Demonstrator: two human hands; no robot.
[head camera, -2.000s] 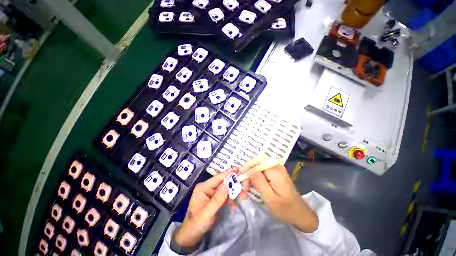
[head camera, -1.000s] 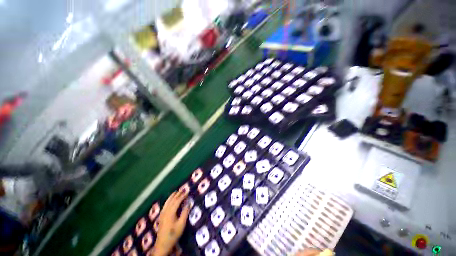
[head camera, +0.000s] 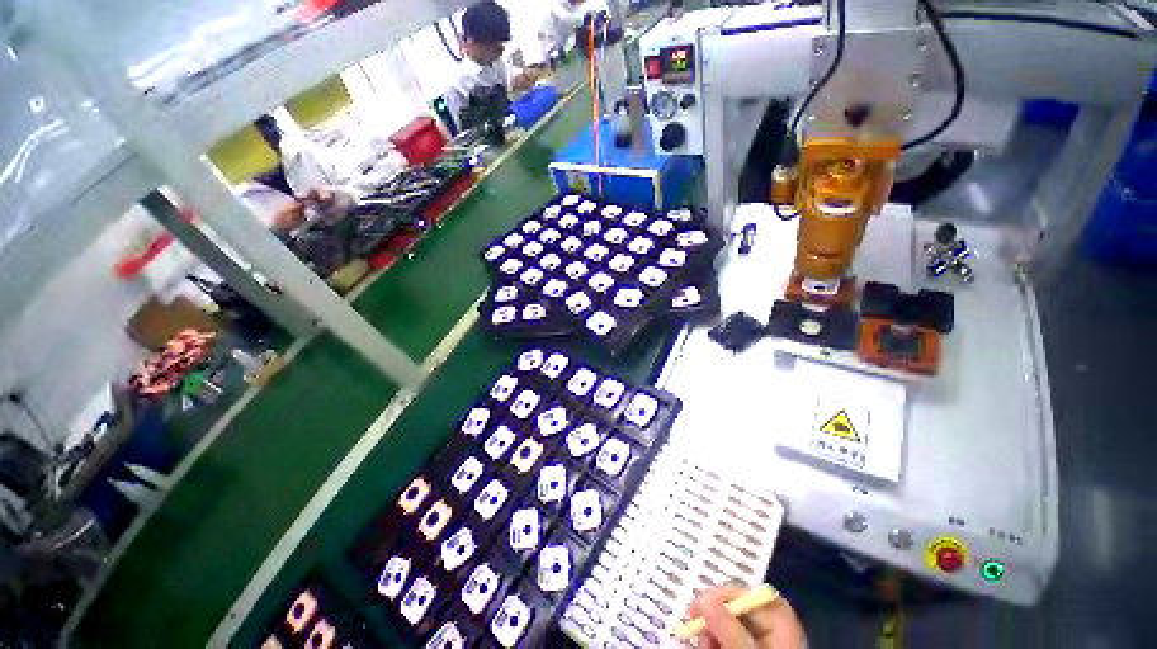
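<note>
My right hand (head camera: 751, 621) is at the bottom edge, partly cut off, closed around a cream-yellow pick-up tool (head camera: 742, 607) that slants over the lower right end of the white slotted tray (head camera: 769, 514). Small elongated inserts lie in the slots. My left hand is not in view. Left of the slotted tray lies a black blister tray (head camera: 661, 436) with rows of square housings (head camera: 553, 568), mostly white with dark centres, a few pink-orange (head camera: 414, 494). Part of another tray with pink-orange housings (head camera: 301, 611) shows at the lower left.
Crookedly stacked filled trays (head camera: 596, 264) stand before a blue box (head camera: 622, 171). The white machine at right has an orange press head (head camera: 837, 209), fixture nests (head camera: 901, 342), a loose black block (head camera: 736, 332), warning-marked plate (head camera: 841, 425), red stop (head camera: 947, 555) and green button (head camera: 993, 571). People sit beyond the bench.
Two seconds ago both hands were together at a white housing; one second ago my left hand was over the trays' left side. It has since left the picture. The view has tilted up.
</note>
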